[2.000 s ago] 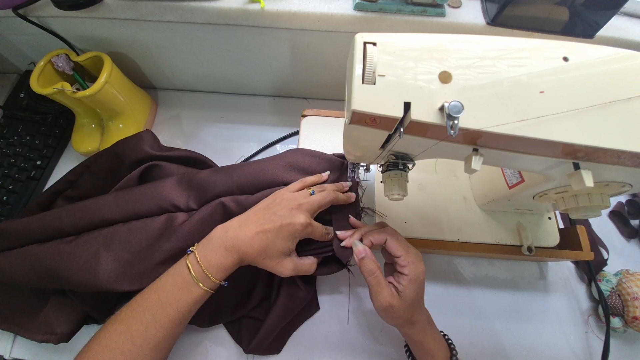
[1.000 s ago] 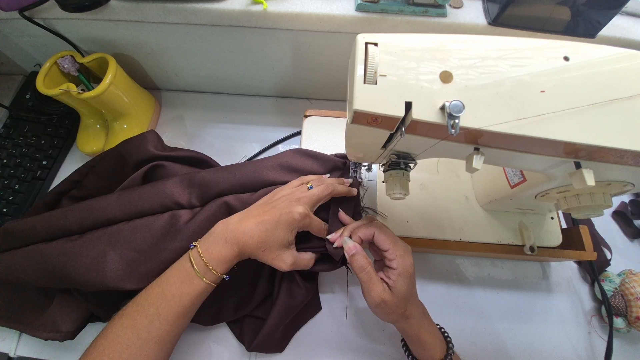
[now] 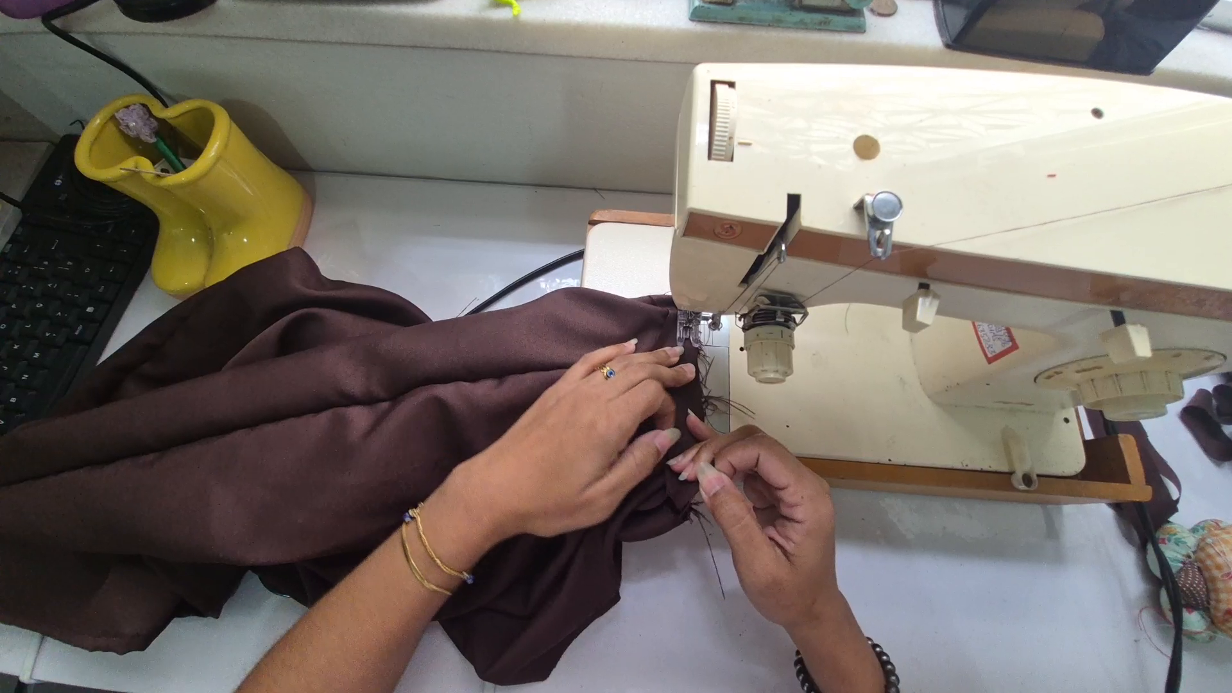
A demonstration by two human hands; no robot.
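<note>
Dark brown fabric [image 3: 337,433] lies in folds across the left and middle, its frayed right edge under the presser foot [image 3: 688,327] of a cream sewing machine [image 3: 924,202]. My left hand [image 3: 568,443] rests on the fabric just below the foot, fingers spread over it near the edge and thumb beside it. Close by, my right hand [image 3: 760,500] pinches the fabric edge between thumb and fingers. Loose threads hang from that edge, one long thread trailing below the right fingertips. The cloth under my left palm is hidden.
A yellow boot-shaped pot [image 3: 226,192] stands at upper left, beside a black keyboard [image 3: 67,269]. The machine's wooden base [image 3: 982,481] borders its cream bed. At far right are a patchwork fabric item [image 3: 1203,577] and a black cable [image 3: 1169,597]. A ledge [image 3: 385,43] runs behind.
The fabric fold that stood raised between my hands lies flatter along the edge. My left fingers have spread over it, and both hands remain beside the machine.
</note>
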